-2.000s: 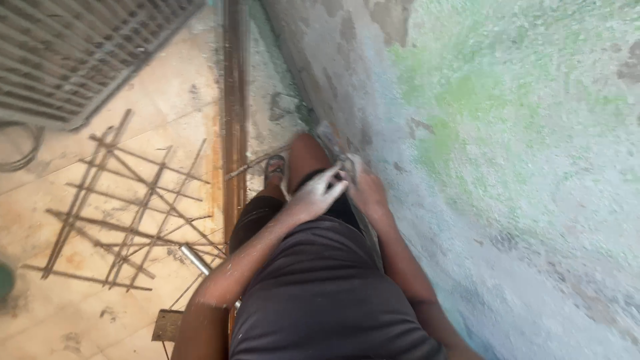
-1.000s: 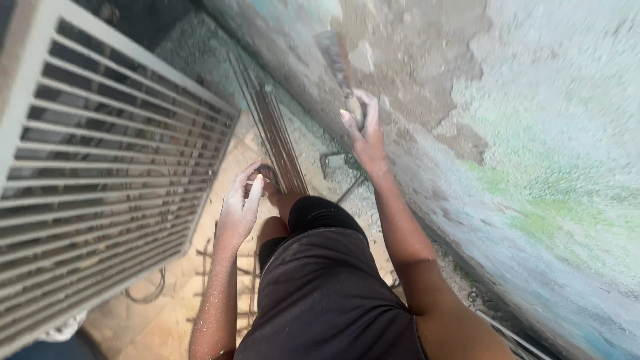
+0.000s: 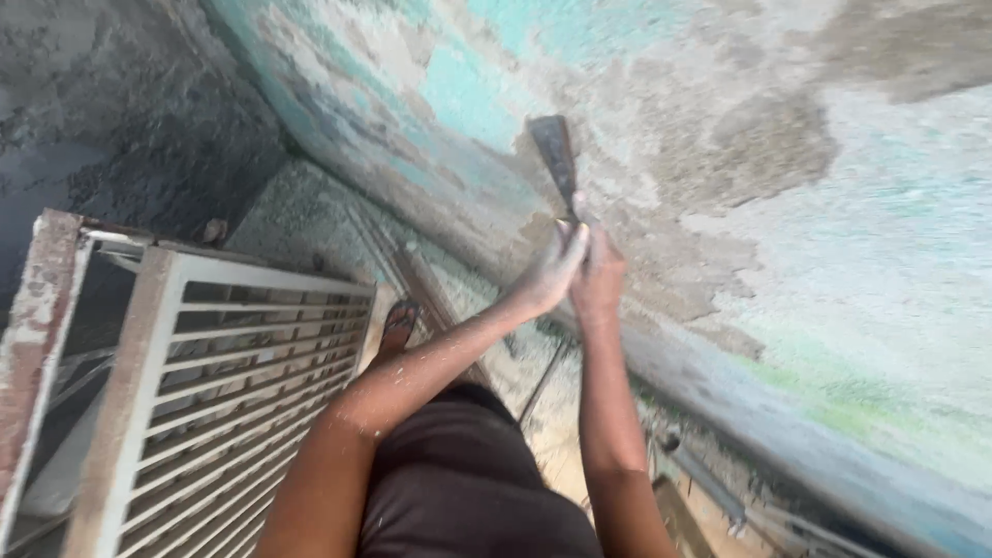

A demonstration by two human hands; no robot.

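A scraper with a dark, flared metal blade [image 3: 553,151] points up and away from me, its blade over the peeling wall [image 3: 697,147]; whether the edge touches the wall cannot be told. My right hand [image 3: 598,271] is wrapped around its handle, which is mostly hidden. My left hand [image 3: 554,267], whitened with dust, closes on the same tool just beside the right one, near the base of the blade. Turquoise paint remains in patches around bare grey-brown plaster.
A slatted metal grille [image 3: 256,372] stands at the left, beside a worn frame post [image 3: 31,333]. Thin rods [image 3: 411,271] lie along the wall's foot near my sandalled foot [image 3: 399,318]. A grey pipe [image 3: 705,477] and debris lie at lower right.
My left hand, apart from the scraper a second ago, has come up to it beside my right hand. The view has swung along the wall, showing more turquoise paint.
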